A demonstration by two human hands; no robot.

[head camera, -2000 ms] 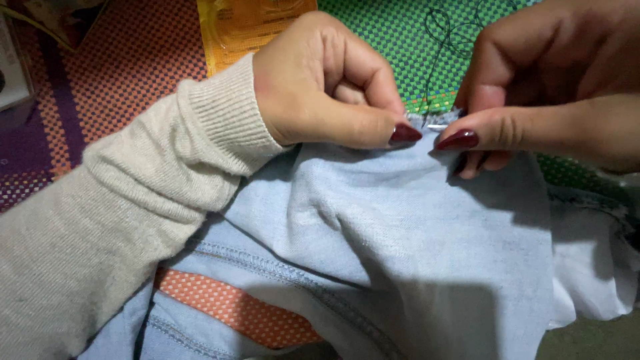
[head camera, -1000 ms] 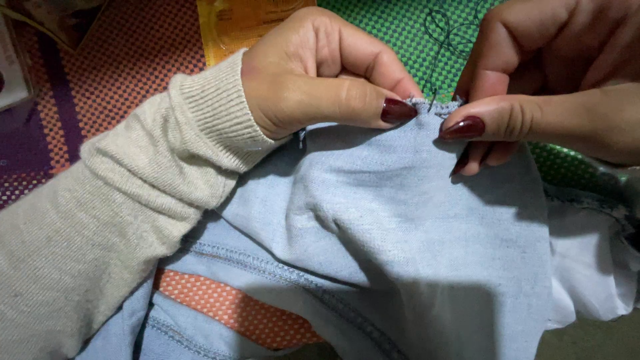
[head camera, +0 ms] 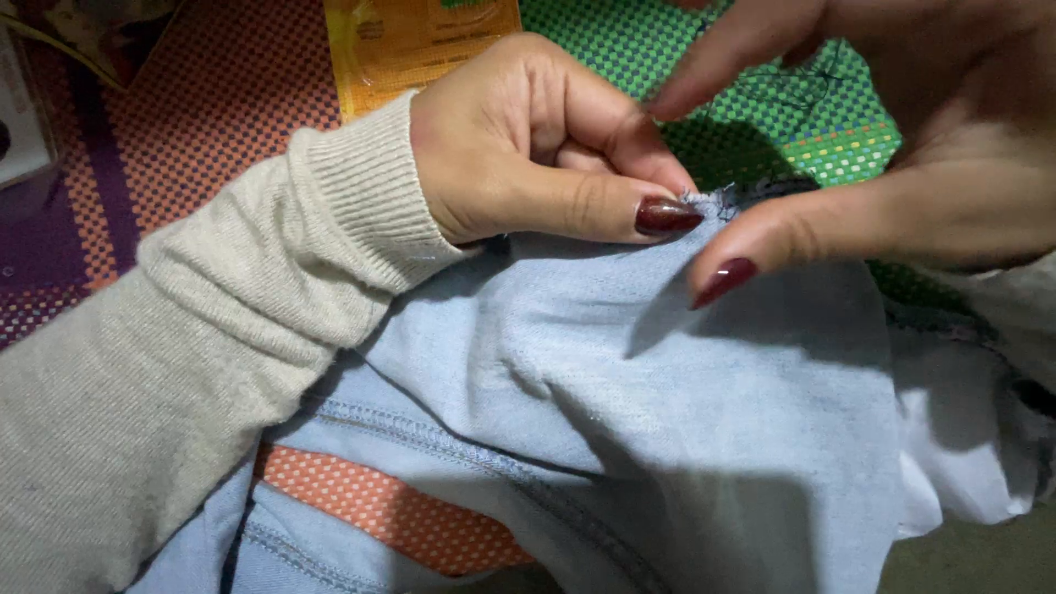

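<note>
Light blue denim fabric (head camera: pixel 742 421) with stitched seams spreads below both hands. My left hand (head camera: pixel 553 157), in a cream knit sleeve, pinches its frayed upper edge (head camera: pixel 714 202) between thumb and forefinger. Close on the right of that edge is my right hand (head camera: pixel 891 165), its thumb over the denim and its forefinger raised well apart from the thumb. No needle can be made out in it. Dark thread (head camera: pixel 784 87) lies in loose loops behind the right hand, partly hidden by it.
A woven mat (head camera: pixel 223 91) in orange, purple and green lies underneath. An orange and yellow plastic packet (head camera: pixel 412 49) is behind my left hand. At the left edge is a clear-cased item (head camera: pixel 25 124), with a dark packet (head camera: pixel 99 33) above. White cloth (head camera: pixel 957 429) shows at right.
A needle showed at the denim edge two seconds ago, between the fingertips. My right hand has since opened and its forefinger has lifted off the edge. My left hand keeps its pinch.
</note>
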